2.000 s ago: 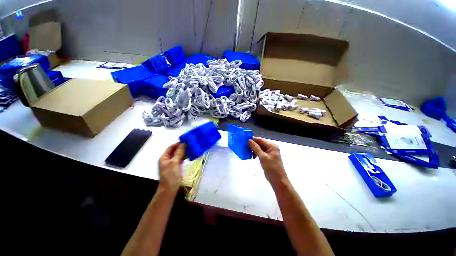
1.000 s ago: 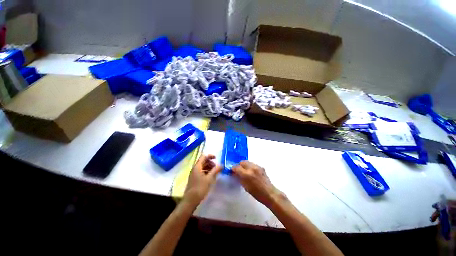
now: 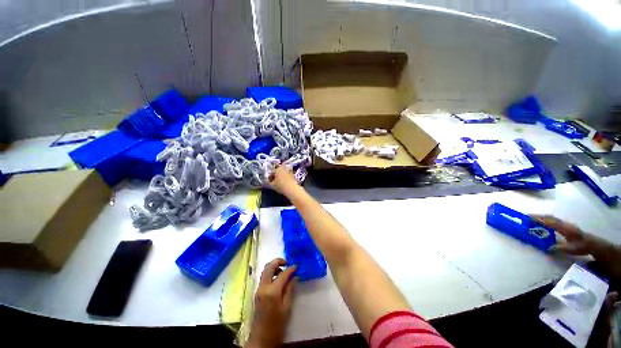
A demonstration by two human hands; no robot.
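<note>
A blue blister tray (image 3: pixel 303 246) lies on the white tabletop in front of me. My left hand (image 3: pixel 276 289) is at its lower left corner, with thumb and finger at the edge. A second empty blue tray lies to the left, partly over the yellow strip (image 3: pixel 235 299). My right hand (image 3: pixel 282 180) reaches to the lower right edge of the heap of coiled white cables (image 3: pixel 204 153). Its fingertips are among the coils; whether they grip one cannot be told. The open carton (image 3: pixel 354 88) with small white adapters (image 3: pixel 333 145) stands right of the heap.
A black phone (image 3: pixel 120 277) and a closed carton (image 3: pixel 48 214) are at left. Blue spare trays (image 3: pixel 112 153) lie behind the heap. At right, another person's hand (image 3: pixel 568 234) touches a filled blue tray (image 3: pixel 511 224), near a white card (image 3: pixel 575 299) and flat sleeves (image 3: pixel 504 160).
My right hand has moved from the near tray up to the cable heap. My left hand stays by the tray. The neighbour's hand has come to the filled tray. The camera view has shifted right.
</note>
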